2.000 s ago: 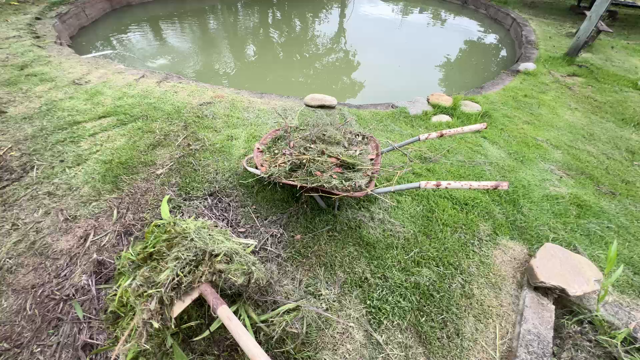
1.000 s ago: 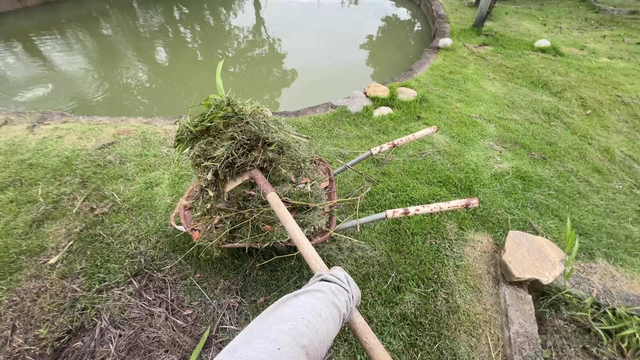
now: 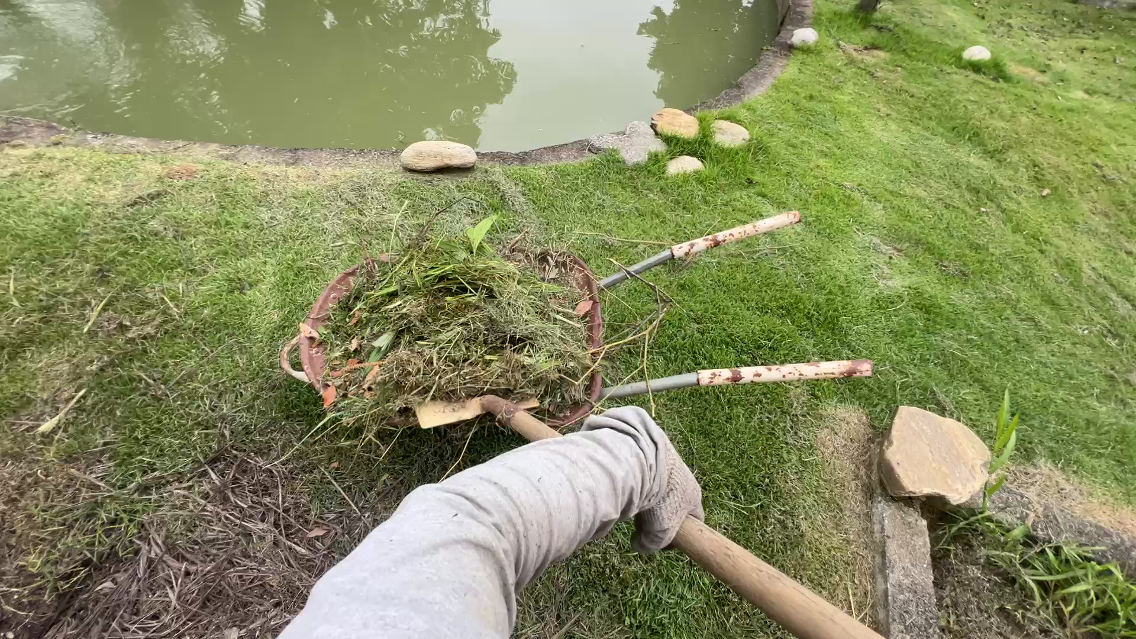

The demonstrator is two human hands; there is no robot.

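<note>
My left hand (image 3: pixel 670 506), in a knitted glove below a light grey sleeve, is closed around the wooden handle of a long-handled shovel (image 3: pixel 772 581). The shovel's yellowish blade (image 3: pixel 448 411) is at the near rim of a rusty wheelbarrow (image 3: pixel 317 342), partly hidden by grass. Heaped cut grass and weeds (image 3: pixel 470 328) fill the wheelbarrow's tray, with some dry leaves and thin stems among them. Its two handles, with worn, rust-spotted grips (image 3: pixel 785 373), point right. The shovel handle runs out of view at the lower right. My right hand is out of view.
A pond (image 3: pixel 355 80) with a low rim lies beyond the wheelbarrow. Several stones (image 3: pixel 438 156) stand along its edge. At the lower right a large flat-sided rock (image 3: pixel 934 455) rests by a concrete curb (image 3: pixel 903 568). Dry cuttings (image 3: pixel 204 550) cover ground at the lower left.
Two seconds ago the loaded shovel was left of the wheelbarrow; one second ago it held grass over the tray. Now the blade is at the near rim and the heap lies in the tray.
</note>
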